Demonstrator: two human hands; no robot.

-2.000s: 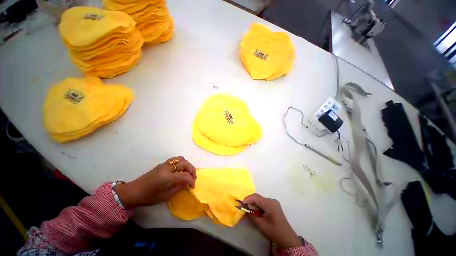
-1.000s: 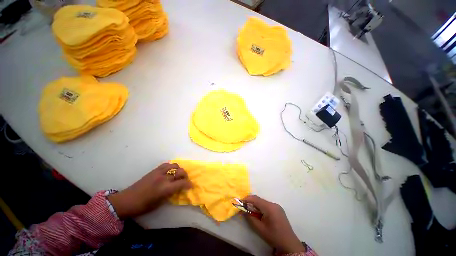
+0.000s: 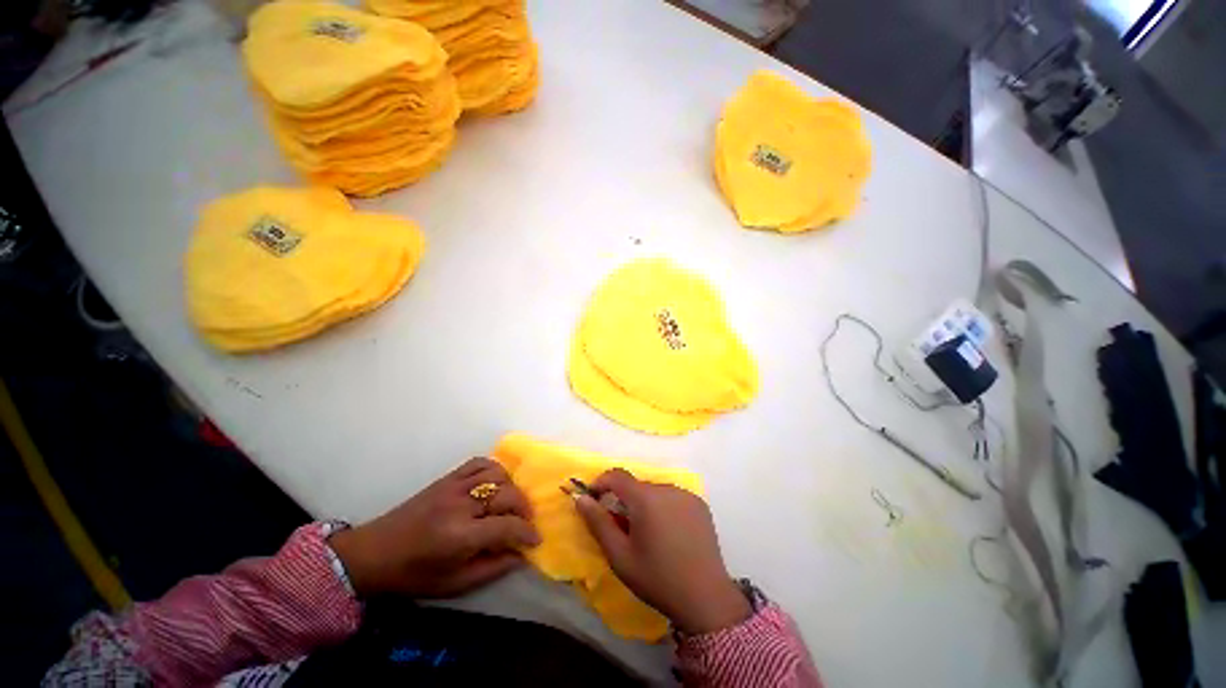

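Note:
A yellow fabric piece lies rumpled on the table at the near edge, under both hands. My left hand, with a ring, holds its left side with the fingertips closed on the cloth. My right hand holds small snips over the upper middle of the piece; the tips point left, and whether they touch the cloth I cannot tell. No motif shows on this piece. Just beyond lie overlapping yellow pieces with a small dark motif on top.
Yellow stacks stand at the upper left, a lower fanned pile at left and a small pile at upper right. At right lie a thin corded tool, a white block with a black adapter, grey straps and black scraps.
My right hand and the snips have moved left and up, from the piece's right edge to over its middle. My left hand keeps hold of the left side. The camera view has shifted.

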